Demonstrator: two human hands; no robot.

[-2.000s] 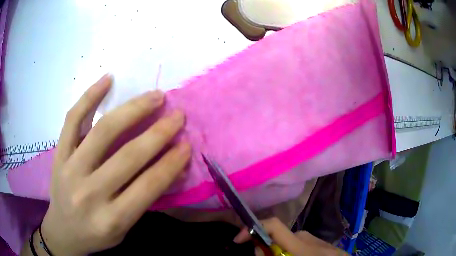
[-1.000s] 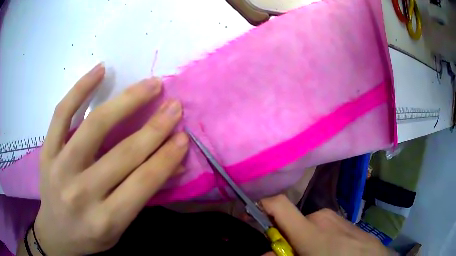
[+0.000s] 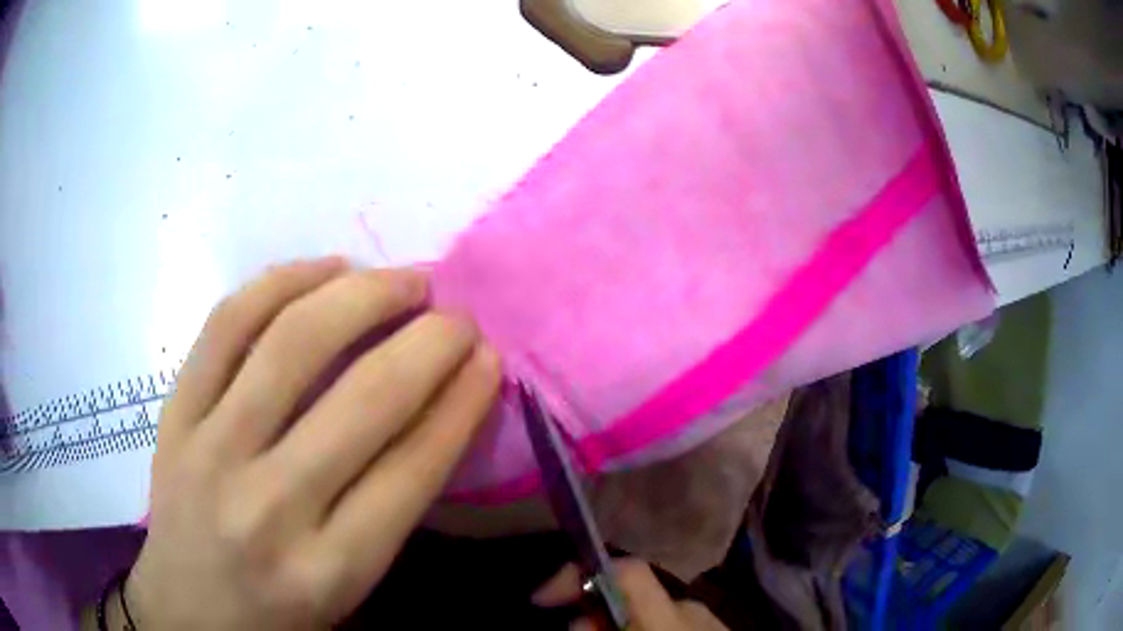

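Note:
A pink garment panel (image 3: 690, 210) lies wrong side up on the white table, with a bright magenta band (image 3: 788, 314) along its lower part. My left hand (image 3: 333, 431) lies on the panel's left part, fingers bent, pressing or gripping the fabric near its edge. My right hand (image 3: 647, 602) is at the bottom edge, partly cut off, holding scissors (image 3: 569, 505). The blades point up and left, their tips at the fabric just right of my left fingertips. The scissor handles are hidden or out of the picture. Loose pink threads show above my left fingers.
A ruler scale (image 3: 92, 425) is printed on the table at the left. The cream machine bed (image 3: 640, 15) is at the top. Another pair of scissors with red and yellow handles (image 3: 985, 27) lies top right. A blue basket (image 3: 917, 567) and brown cloth (image 3: 807, 493) are lower right.
The panel's right end has swung upward and the fabric bunches more by the scissors. My left fingers have drawn together. The scissors stand steeper, and my right hand has moved left and down.

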